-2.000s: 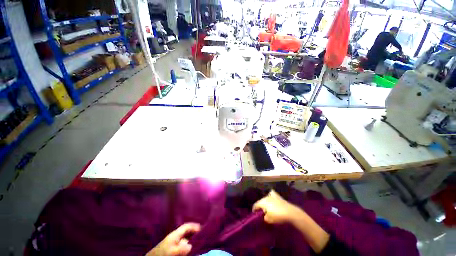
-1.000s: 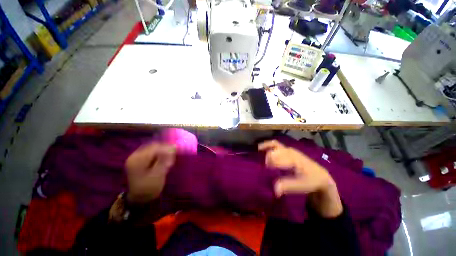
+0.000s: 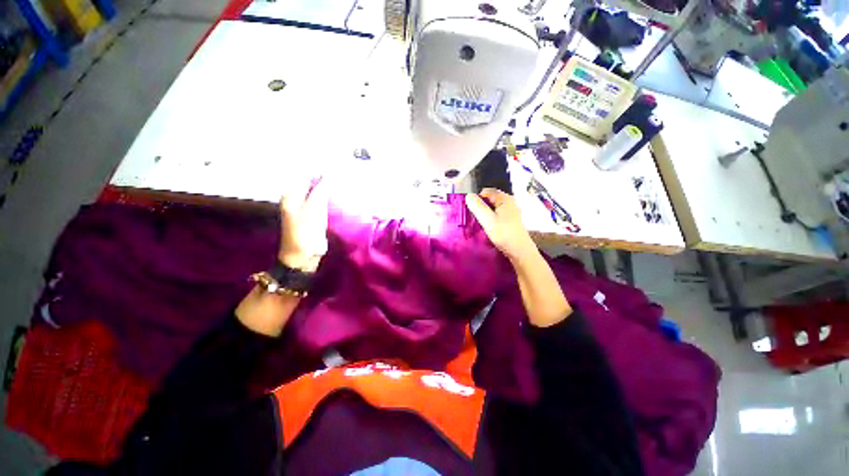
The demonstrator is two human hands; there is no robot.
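Observation:
A maroon garment (image 3: 391,288) lies over the front edge of the machine table and hangs over the lap, bright magenta under the lamp. The white JUKI sewing machine head (image 3: 470,93) stands above its upper edge. My left hand (image 3: 304,228) holds the cloth at the left of the needle area. My right hand (image 3: 498,220) holds the cloth edge just right of the needle area, thumb and fingers together. Glare hides the needle and presser foot, so I cannot tell whether the foot is down on the cloth.
A black flat object (image 3: 491,172) lies partly behind my right hand. Slim tools (image 3: 551,203), purple scraps (image 3: 549,153), a control panel (image 3: 588,98) and thread cones (image 3: 628,138) are on the right. Maroon piles flank the lap; a red crate (image 3: 74,390) is lower left.
The cloth has moved from the lap up onto the table edge under the machine head. Both hands have moved up with it and now grip it. The view has tilted down.

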